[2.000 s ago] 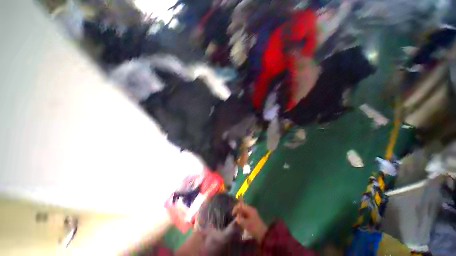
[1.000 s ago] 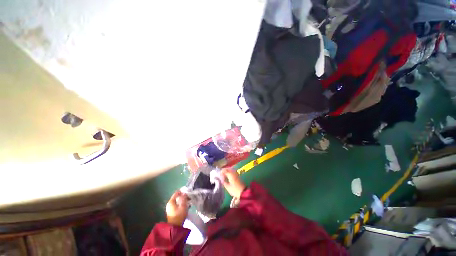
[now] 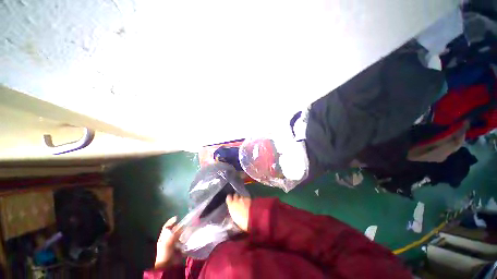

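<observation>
A clear plastic bag with dark pads inside is held in front of my body. My left hand grips its left edge. My right hand is at its right side, with the fingers at the bag's opening beside the dark content. Beyond the hands, dark pads lie on a red packet on the floor against the wall. A larger clear bag with pale rounded pads lies right of them.
A white wall rises ahead, with a door handle at left. A low shelf stands at lower left. Dark garments hang or lie at right. Scraps lie on the green floor.
The view has turned, so the garments sit further right. The held bag now appears more spread out, with my left hand lower. The larger clear bag shows more fully.
</observation>
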